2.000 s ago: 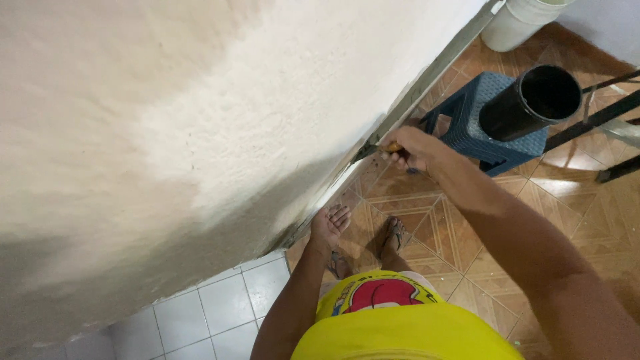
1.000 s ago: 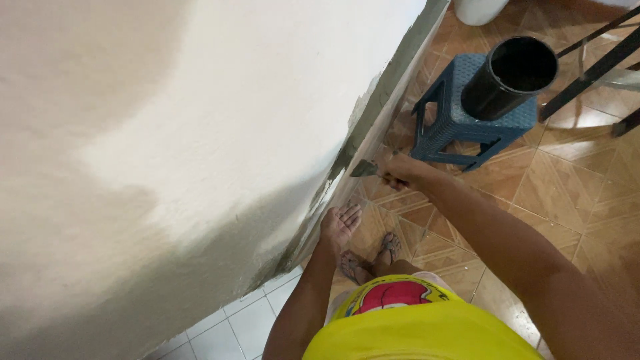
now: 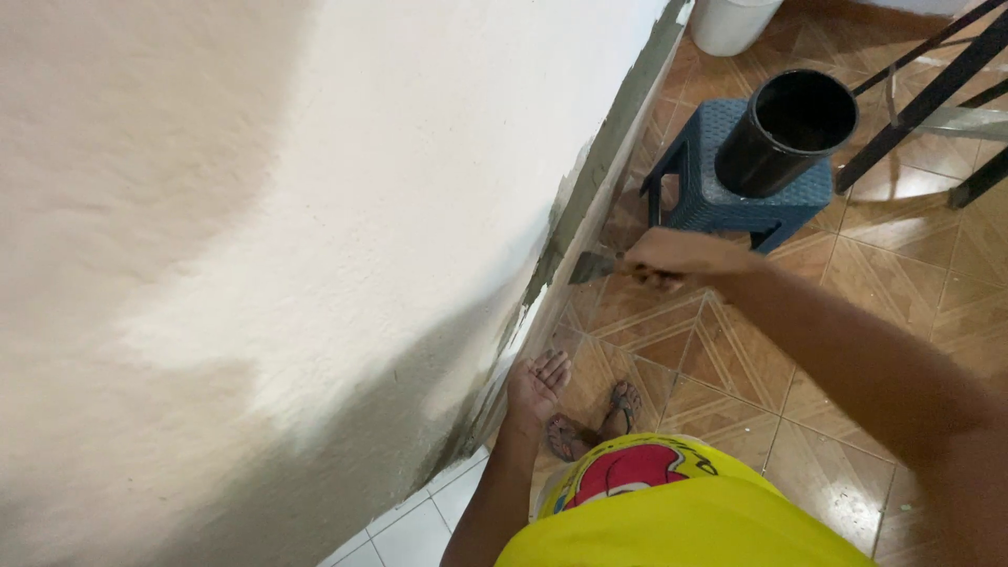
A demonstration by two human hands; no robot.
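Observation:
My right hand point(image 3: 669, 256) is closed on the handle of a putty knife point(image 3: 592, 268), whose flat blade points left toward the wall edge. A narrow gap shows between the blade and the edge. Grey, damp-looking filler covers part of the narrow wall edge point(image 3: 587, 185), with chipped white paint beside it. Lower down, my left hand point(image 3: 542, 382) is palm up beside the edge, fingers apart, with pale residue on the skin and no tool in it. The broad painted wall face point(image 3: 378, 173) fills the left side of the view.
A black cylindrical container point(image 3: 768, 150) stands on a blue plastic stool point(image 3: 713, 177) beyond my right hand. A white bucket point(image 3: 728, 24) is at the top. Dark metal bars point(image 3: 917, 102) stand at the right. Brown floor tiles point(image 3: 732, 346) meet white tiles point(image 3: 413, 539).
The putty knife was against the wall edge two seconds ago; now its blade is off it. My left hand stays palm up beside the edge. The view has shifted somewhat.

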